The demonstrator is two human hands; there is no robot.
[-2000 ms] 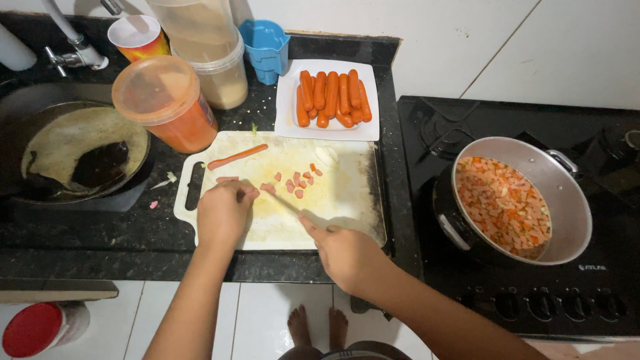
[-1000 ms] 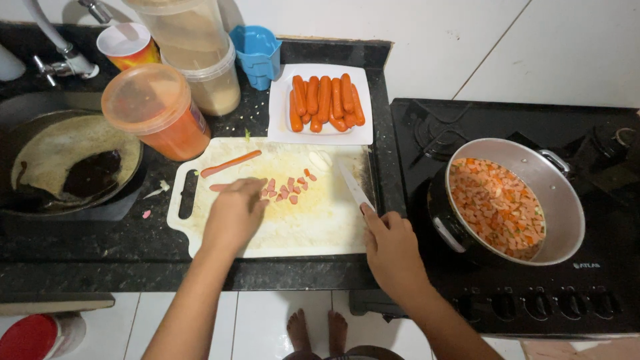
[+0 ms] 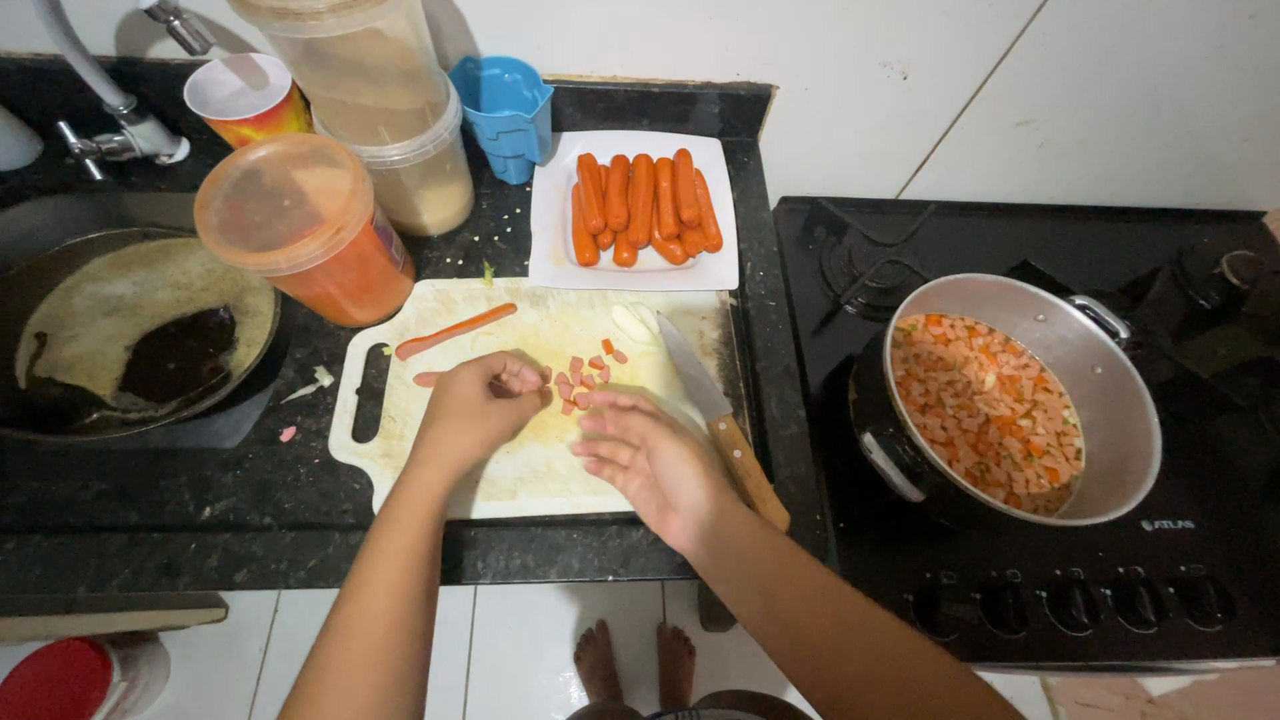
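Note:
On the white plastic cutting board (image 3: 530,470), diced sausage pieces (image 3: 582,378) lie between my two hands. My left hand (image 3: 485,405) is at their left, fingers curled with the fingertips by the nearest pieces; whether it holds one is unclear. My right hand (image 3: 650,460) is empty, fingers apart, at the lower right edge of the pieces. Right of it rests a knife (image 3: 742,455) with a wooden handle, its blade tip by pale garlic-like cloves (image 3: 636,324). A halved sausage strip (image 3: 456,331) lies at the upper left; another strip is partly hidden by my left hand.
Behind the board, a square white plate (image 3: 634,277) holds several sausages (image 3: 640,205). A lidded orange tub (image 3: 310,230), stacked clear containers (image 3: 400,130) and a blue cup (image 3: 508,120) stand behind left. A pan (image 3: 130,330) is left; a pot (image 3: 1120,420) of diced food sits on the stove (image 3: 850,560).
The knife, earlier in my right hand, now lies at the board's right side, let go. My right hand has moved left to the diced pieces and opened.

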